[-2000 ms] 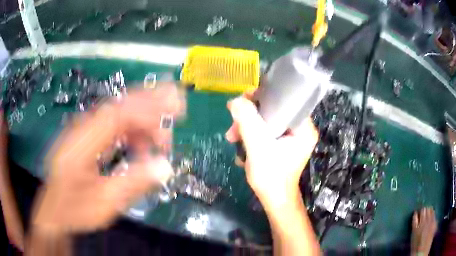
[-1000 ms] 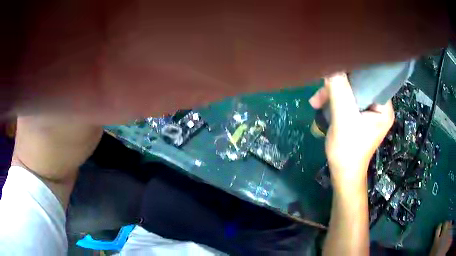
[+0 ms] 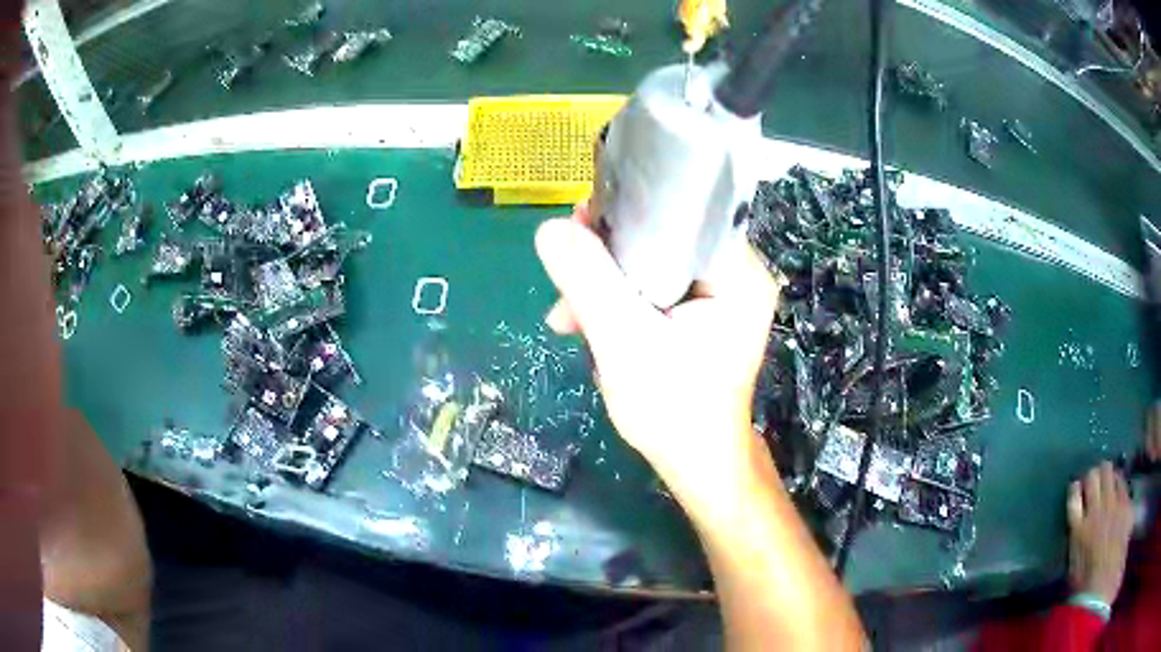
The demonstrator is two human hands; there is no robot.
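My right hand [image 3: 675, 350] is closed around the thick grey electric screwdriver [image 3: 668, 178], held above the middle of the bench. Its nose and bit are hidden behind my hand. My left hand is out of the picture; only a bent arm [image 3: 96, 541] and a dark blurred strip of it show at the left edge. A single circuit board [image 3: 522, 456] lies flat on the mat, beside small yellowish parts [image 3: 443, 427]. Tiny silvery screws [image 3: 541, 363] are scattered above it.
A left board pile [image 3: 287, 299] and a denser right pile [image 3: 879, 344] flank the middle. A black cable [image 3: 879, 255] crosses the right pile. A yellow perforated tray [image 3: 528, 147] stands by the pale rail [image 3: 318, 125]. Another person's hand [image 3: 1100, 529] rests at right.
My left arm, which blurred across the upper view a second ago, is now only at the left edge. My right hand still holds the driver; the view has shifted.
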